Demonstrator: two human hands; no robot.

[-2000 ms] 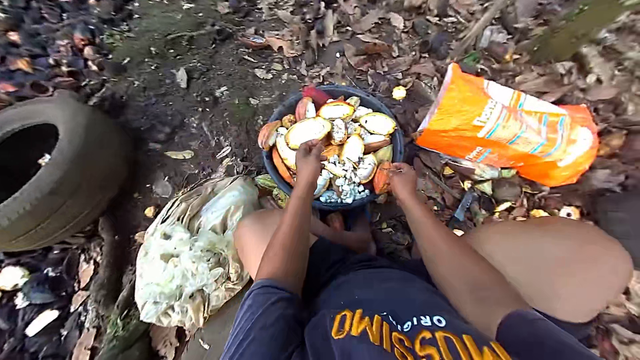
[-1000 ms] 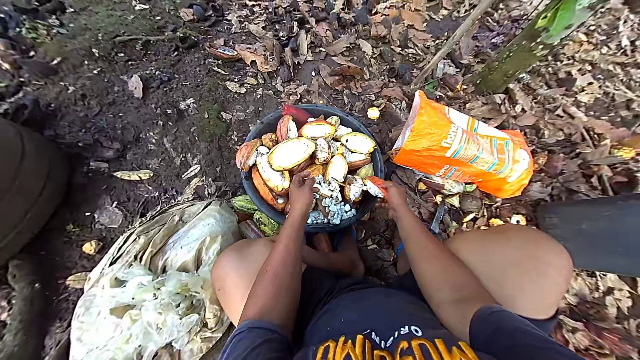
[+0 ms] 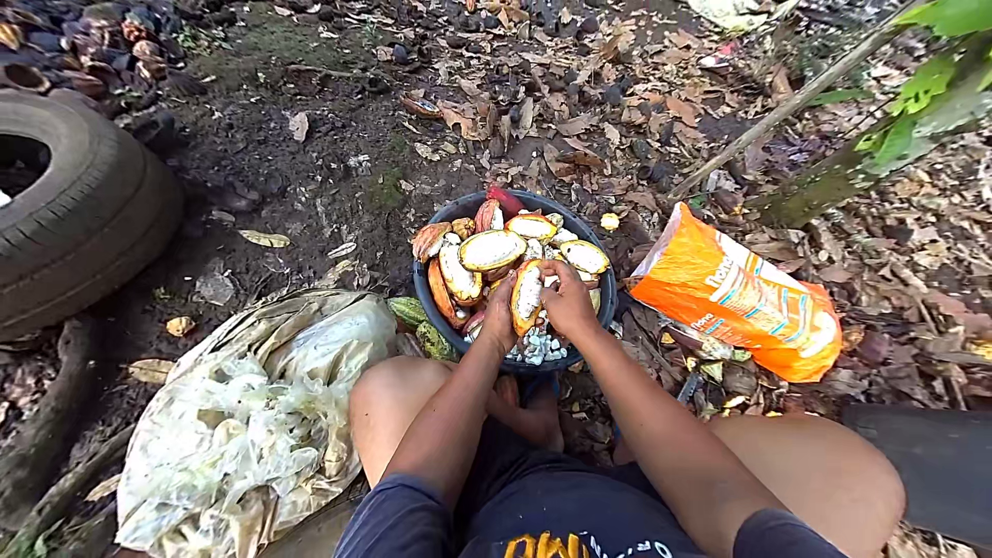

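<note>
A dark round tub (image 3: 608, 310) stands between my knees, heaped with opened cacao pods. My left hand (image 3: 500, 311) grips a cacao pod half (image 3: 528, 294) upright over the near part of the tub. At its right side my right hand (image 3: 567, 298) has its fingers against the white pulp. Loose wet cacao beans (image 3: 536, 349) lie below, at the tub's near side. Behind my hands rests another pod half (image 3: 492, 250), its pulpy face up, beside a whole-looking red pod (image 3: 488, 217).
Left of my knee lies a pale plastic sack (image 3: 232, 442). An old tire (image 3: 77, 217) stands at far left. An orange printed bag (image 3: 744, 298) lies right of the tub. Green pods (image 3: 434, 339) touch the tub's left side; a slanting trunk (image 3: 837, 182) is at upper right.
My two hands have come together over the tub; earlier they were apart, the left over the pods and the right at the tub's right edge with a reddish pod piece. The pod half now sits between them.
</note>
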